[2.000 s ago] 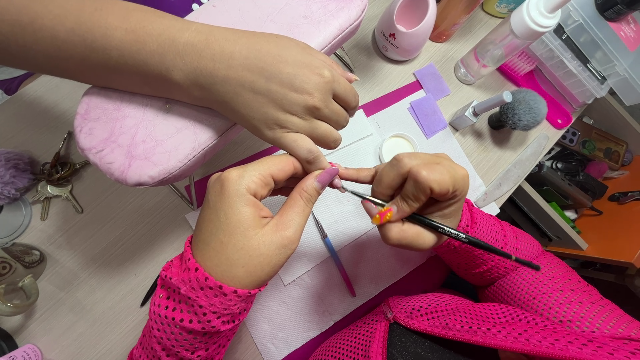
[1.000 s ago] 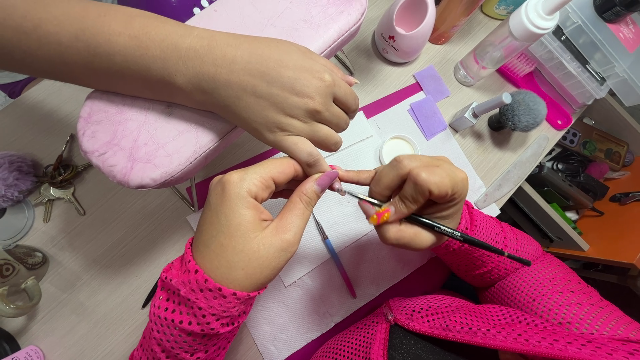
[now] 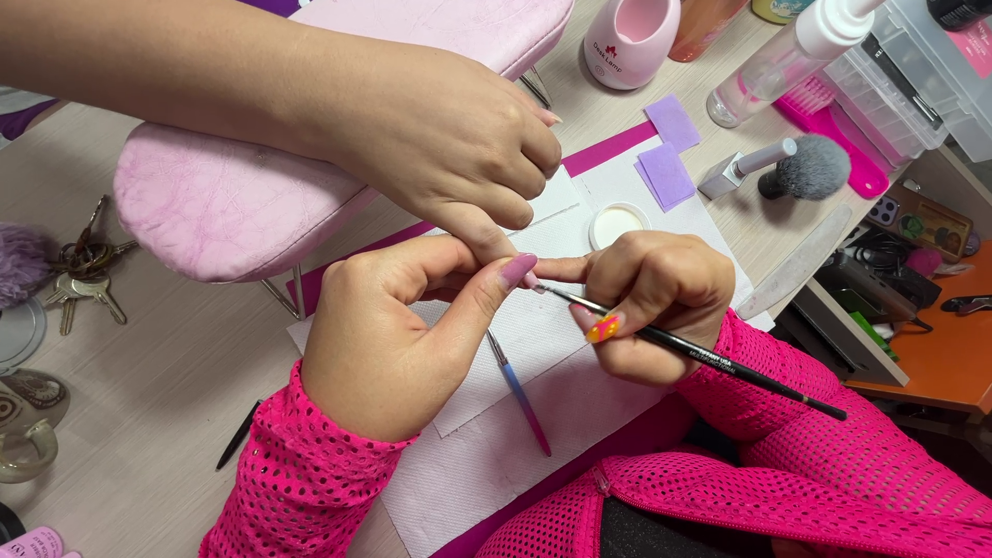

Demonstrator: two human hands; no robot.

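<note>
My left hand (image 3: 395, 333) grips the tip of one finger of another person's hand (image 3: 457, 147), which reaches in from the upper left over a pink cushioned armrest (image 3: 232, 201). A thin black-handled nail brush (image 3: 721, 360) is held in my right hand (image 3: 659, 302), its tip at the nail of that finger. My right index finger stretches across to the same fingertip. Under my hands lie white paper towels (image 3: 496, 480), with a blue-and-pink brush (image 3: 521, 399) on them. Just above my right hand is a small round white jar (image 3: 618, 223), open, with pale contents.
Purple wipes (image 3: 666, 177), a nail polish bottle (image 3: 740, 169), a grey fluffy brush (image 3: 814, 167), a nail file (image 3: 798, 260) and a pump bottle (image 3: 775, 70) are at the right. Keys (image 3: 85, 283) and a glass mug (image 3: 27, 449) are at the left. An open drawer (image 3: 849, 333) is beside the table.
</note>
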